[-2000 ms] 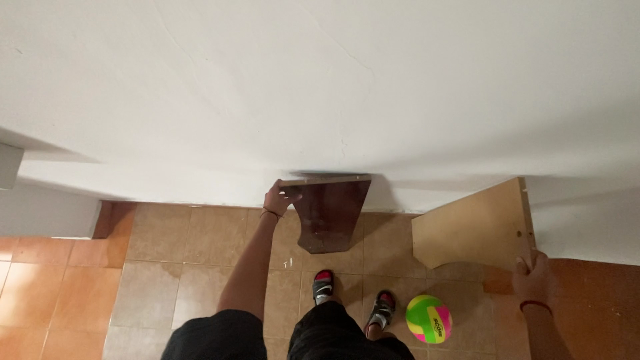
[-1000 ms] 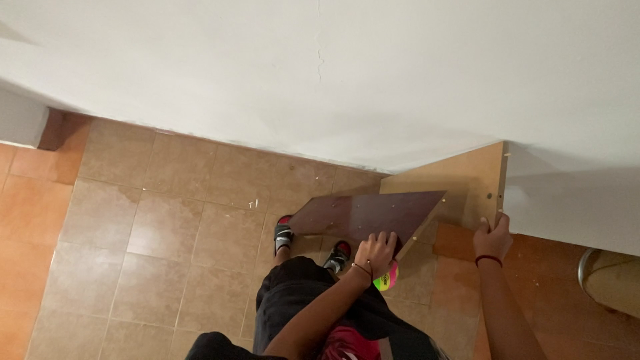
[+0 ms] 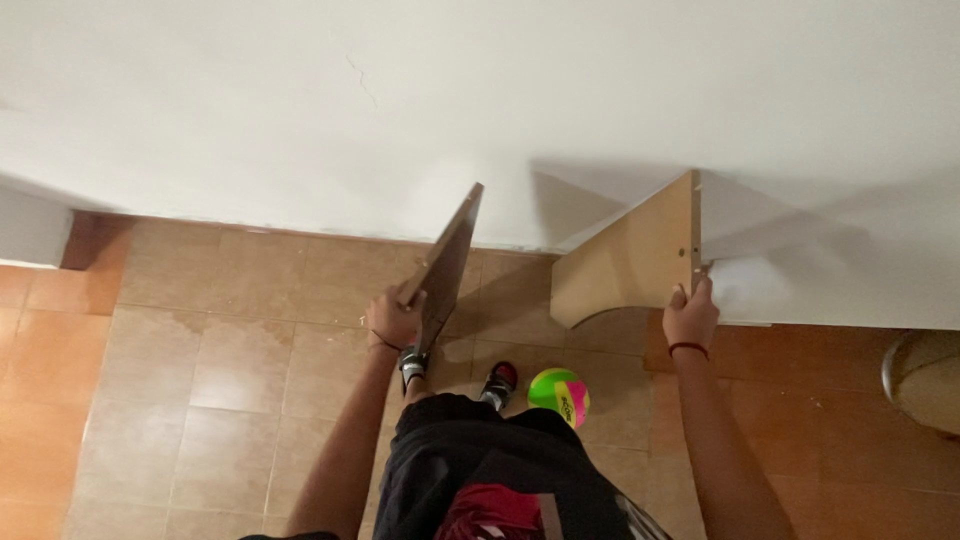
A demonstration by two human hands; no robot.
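My left hand [image 3: 395,318] grips the near edge of a dark brown wood panel [image 3: 451,277], which is tilted and seen nearly edge-on, left of centre. A light wood panel [image 3: 626,259] with a curved cutout at its lower edge stands by the wall to the right. My right hand [image 3: 691,319] is closed on the near end of that panel's edge, where small holes show. The two panels are apart.
A white wall [image 3: 450,97] runs along the far side of the tiled floor [image 3: 240,360]. A green, yellow and pink ball [image 3: 559,396] lies right of my feet. At the far right is a round metal-rimmed object [image 3: 926,382]; a wall corner [image 3: 30,225] juts out at left.
The dark panel has turned from lying broadside across the light panel to nearly edge-on, apart from it, with my left hand now on its left edge. My right hand stays on the light panel.
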